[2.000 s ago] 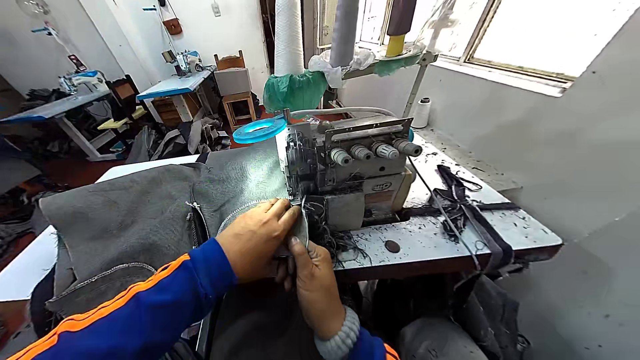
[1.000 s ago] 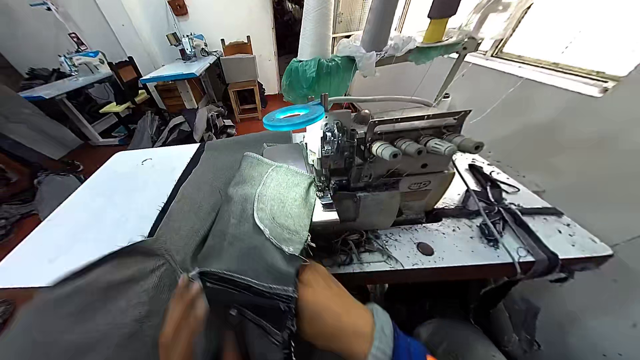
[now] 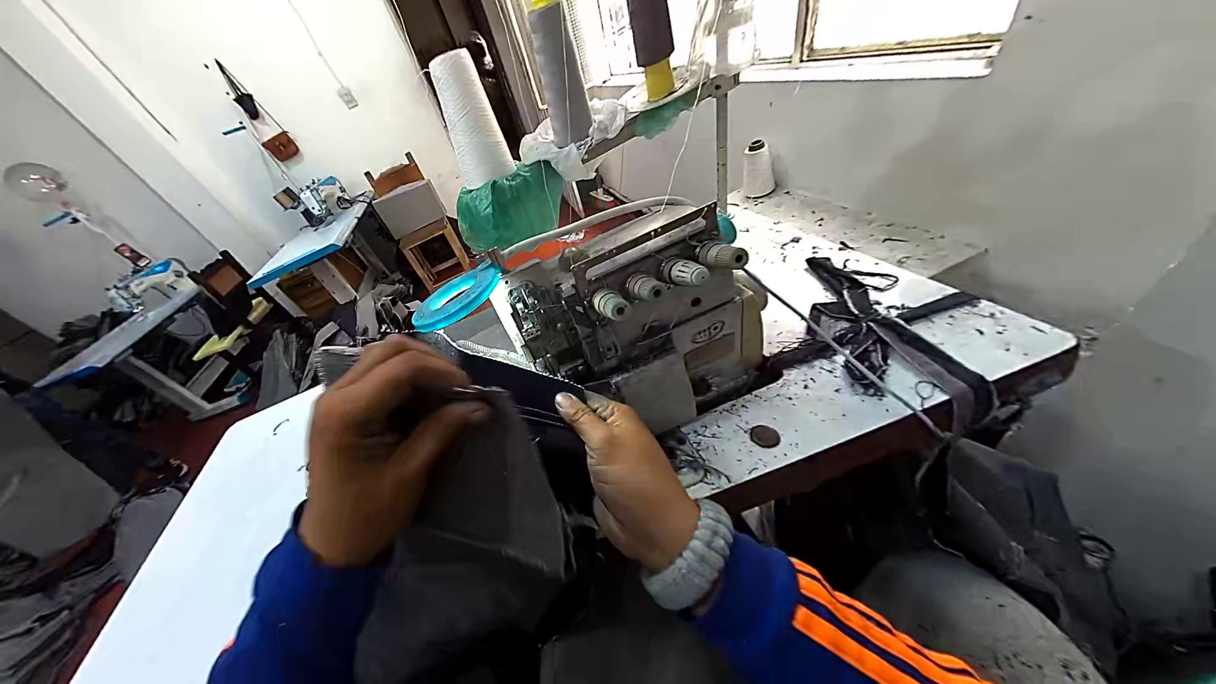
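In front of an overlock sewing machine (image 3: 655,304), both my hands hold up a dark grey fabric piece (image 3: 494,494). My left hand (image 3: 380,437) pinches its upper edge between thumb and fingers. With the thumb on top, my right hand (image 3: 632,475) grips a dark edge of the cloth that carries a line of stitching, close to the machine's lower front. The fabric hangs down between the hands toward my lap. Its lower part is in shadow, and the machine's needle area is mostly hidden behind hands and cloth.
A blue ring-shaped dish (image 3: 456,296) sits left of the machine. Thread cones (image 3: 472,119) stand behind it. Dark fabric strips (image 3: 855,313), lint and a round dark disc (image 3: 765,436) lie on the white table (image 3: 218,513). Other sewing tables (image 3: 313,242) stand at the back left.
The grey fabric lay spread over the table at the machine; now it is lifted and bunched between both hands. My left hand has risen from the lower edge of the view. The view has tilted.
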